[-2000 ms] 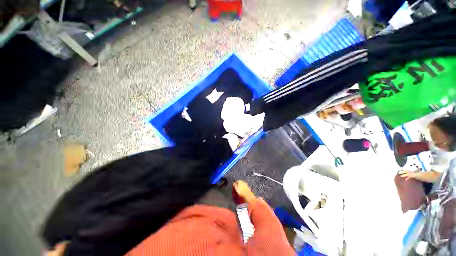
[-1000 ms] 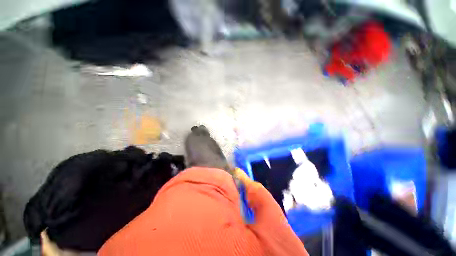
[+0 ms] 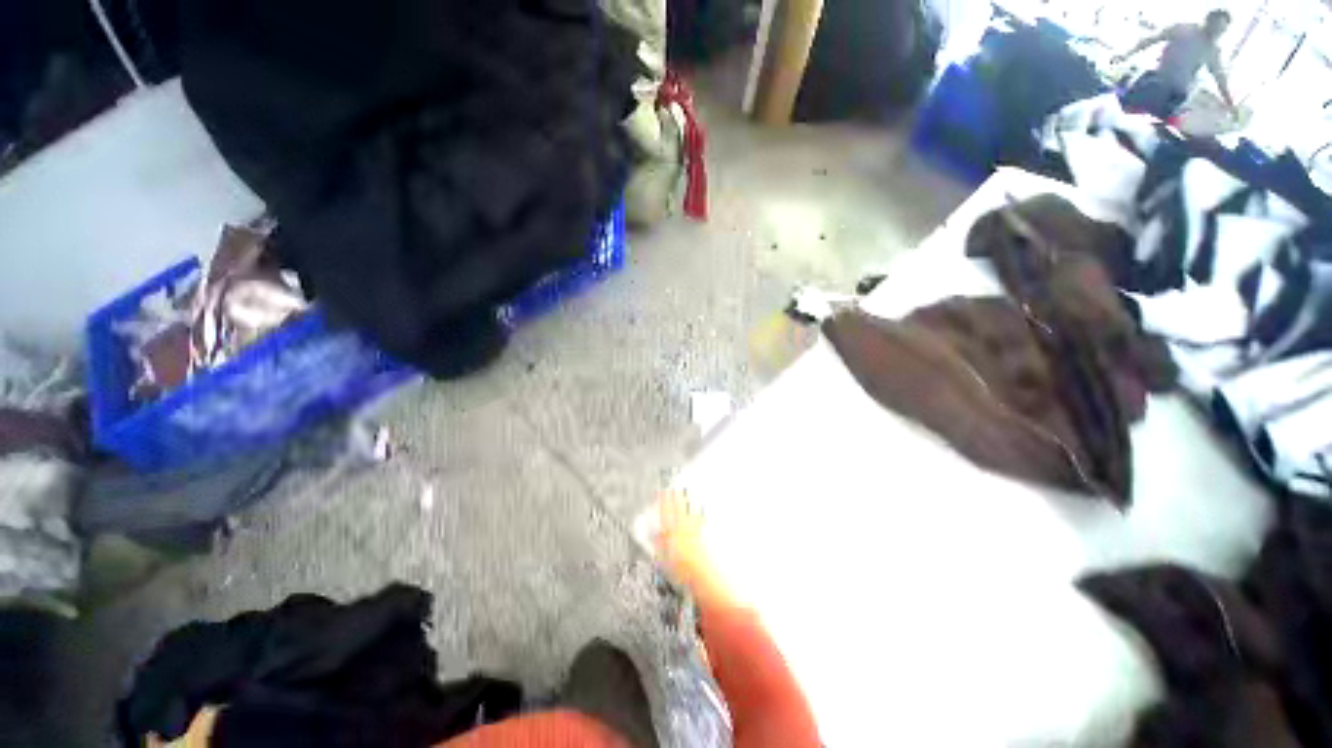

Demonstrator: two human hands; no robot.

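Observation:
A bundle of black garments is at the bottom left, against my left side. A small part of my left hand shows at its lower edge, around the bundle; the rest is hidden or cut off. My right hand hangs low near the middle, blurred, at the edge of a white table, below an orange sleeve. Its fingers are not clear. Brown-black garment pieces lie on the white table, away from both hands.
A blue crate with cloth stands on the floor at left, under a large black garment heap. White-and-black garments are piled at right. A yellow post stands at the back. A person is far off. Speckled floor runs between.
The view has turned and moved from the sewing machine and blue bins to a white table and heaped garments. The black bundle has stayed at my left side and now shows lower.

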